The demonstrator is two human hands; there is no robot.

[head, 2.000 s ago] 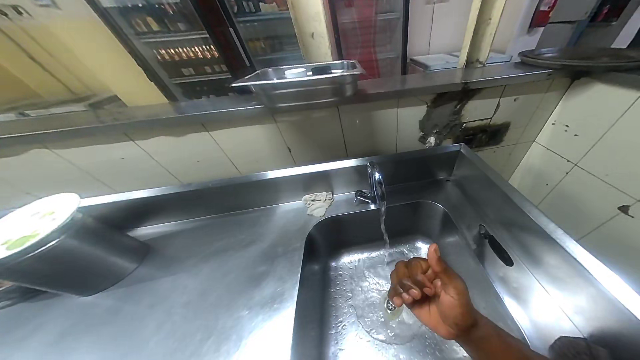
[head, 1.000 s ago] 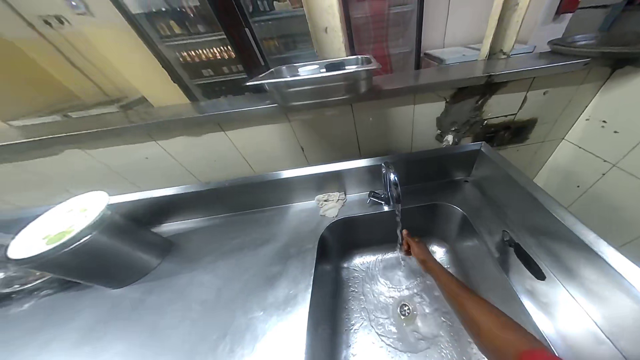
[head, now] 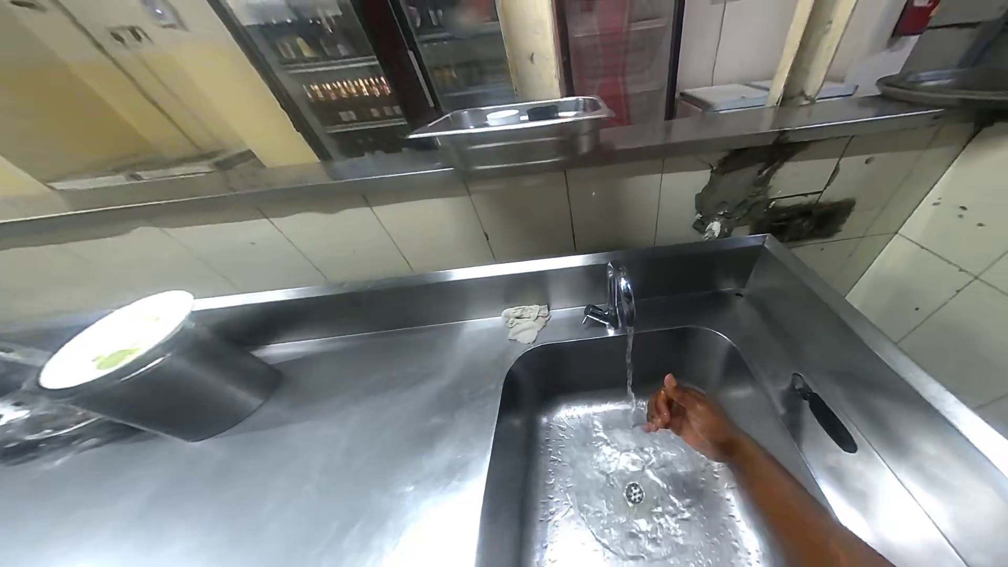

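Note:
My right hand [head: 691,416] is over the sink basin, just right of the water stream [head: 630,366], its fingers curled loosely. Whether anything small lies between the fingers cannot be told. Water runs from the chrome faucet [head: 621,298] at the basin's back edge and spreads over the floor of the stainless steel sink [head: 567,488], around the drain strainer [head: 634,494]. A crumpled pale cloth [head: 525,323] lies left of the faucet. My left hand is out of view.
A dark-handled utensil [head: 827,417] lies on the right ledge. At far left stands a dark bucket [head: 189,386] with a whitish top. A steel pan [head: 516,130] rests on the shelf above, with a round tray [head: 945,87] at its right end. Glass-door fridges [head: 339,79] stand behind.
My right hand has moved from beside the upper stream, where it was a second ago, to lower in the basin. Water runs in all the frames.

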